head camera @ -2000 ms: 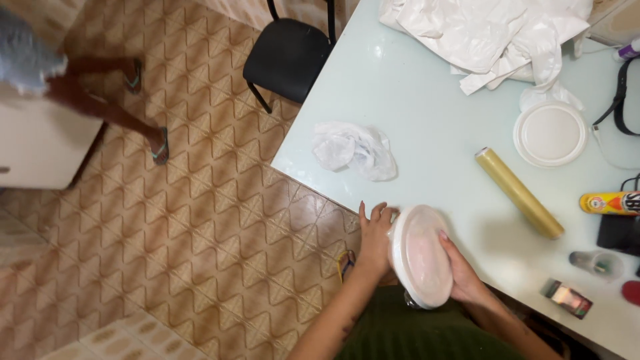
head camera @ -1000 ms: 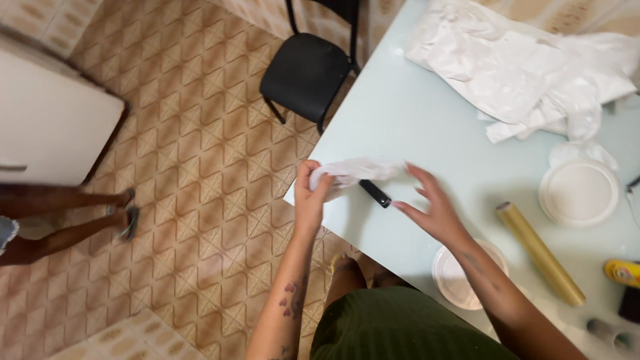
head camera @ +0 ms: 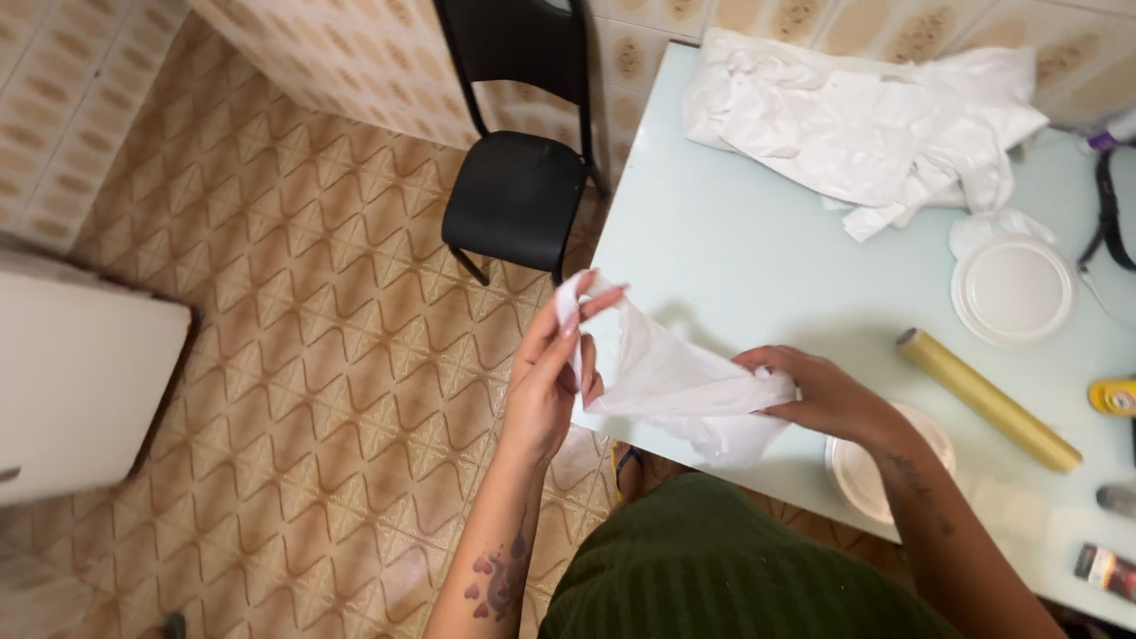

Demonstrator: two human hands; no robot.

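A thin white plastic bag is stretched between both hands over the near left corner of the table. My left hand grips one end of it, with some fingers through or behind a handle loop. At its other end my right hand pinches the gathered plastic. Partly behind my right forearm, a round lidded container sits by the near edge. Farther right lie a roll of plastic film and another round white container or lid, which touches some crumpled plastic.
A pile of white plastic bags lies at the table's far side by the tiled wall. Left of the table stands a black chair. A yellow item, a small box and a black strap are at the right.
Two seconds ago both hands held a round container; it now rests on the table. The bag, then crumpled on the table, is now held and spread. The black object seen one second ago is out of sight.
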